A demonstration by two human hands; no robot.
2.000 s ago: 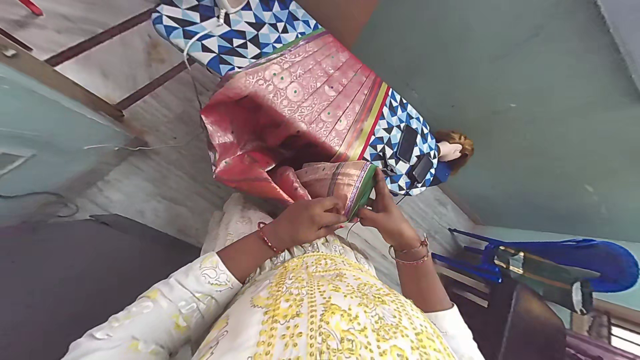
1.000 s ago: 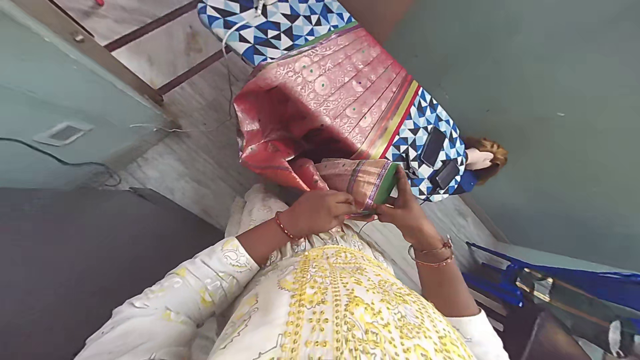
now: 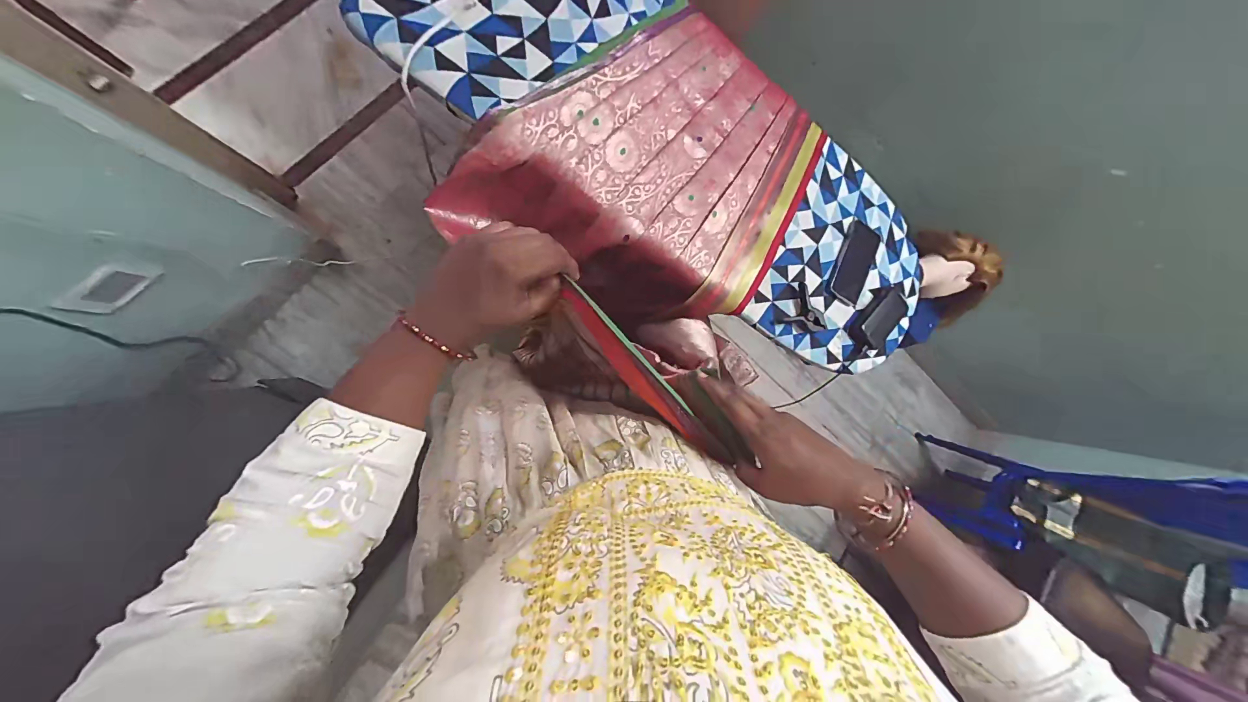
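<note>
A pink and gold brocade fabric (image 3: 663, 146), laid in narrow pleats, lies across an ironing board (image 3: 526, 49) with a blue, black and white triangle-patterned cover. Its loose part hangs over the near edge toward me. My left hand (image 3: 507, 278) grips the fabric's edge at the upper left of a green and red border strip (image 3: 629, 366). At the strip's lower right is my right hand (image 3: 790, 444), its fingers extended along the fabric; a grip there is partly hidden. The strip runs slanting between both hands, just in front of my waist.
Two dark flat objects (image 3: 855, 263) and a small black clip-like item (image 3: 805, 310) lie on the board's narrow end. Beyond that end is a doll-like thing with brown hair (image 3: 975, 263). A white cord (image 3: 419, 68) crosses the board's far left. Blue metal frames (image 3: 985, 497) stand at right.
My hands, close together before at the fabric's corner, are now well apart with the border strip between them. My left hand has moved up and left relative to my right.
</note>
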